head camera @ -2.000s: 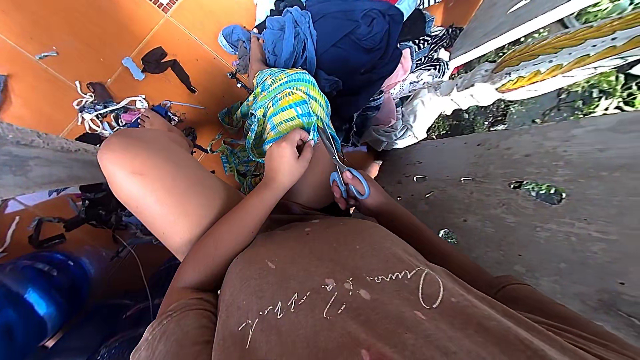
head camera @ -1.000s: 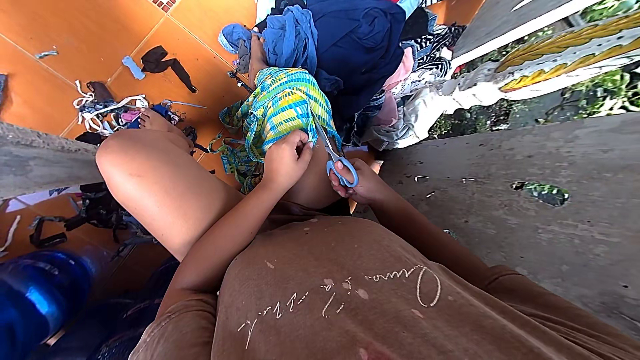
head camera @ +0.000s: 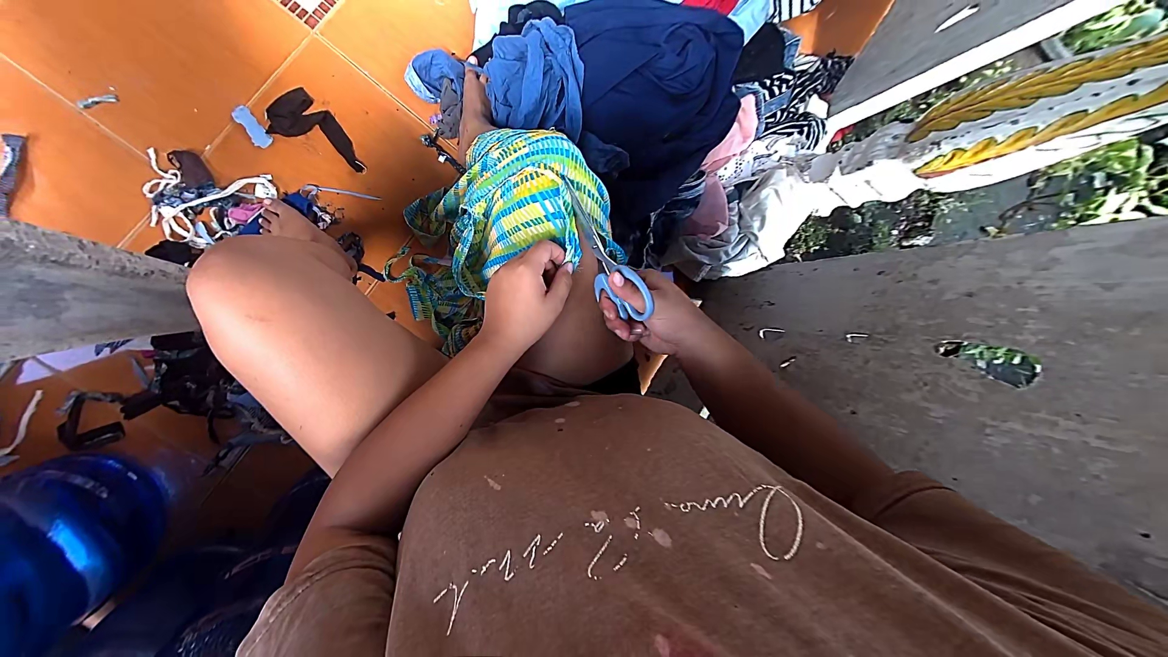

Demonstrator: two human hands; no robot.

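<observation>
A blue, yellow and green patterned cloth (head camera: 525,196) lies draped over my bent leg. My left hand (head camera: 532,297) pinches its near edge between thumb and fingers. Just to the right, my right hand (head camera: 650,312) holds scissors with light blue handles (head camera: 625,294). Their blades point up and away from me along the cloth's right side, partly against the fabric. How wide the blades are apart is hard to tell. Loose strips of the same cloth (head camera: 438,297) hang at the left of my leg.
Beyond my leg lies a heap of clothes, with a dark blue garment (head camera: 662,82) and a lighter blue one (head camera: 538,73). White cords and scraps (head camera: 205,205) lie on the orange tiles at left. A concrete wall (head camera: 958,365) runs along the right; a blue plastic container (head camera: 73,538) stands at lower left.
My right hand and the scissors have shifted slightly, and the handles look turned compared with two seconds ago. My left hand has kept its pinch on the cloth.
</observation>
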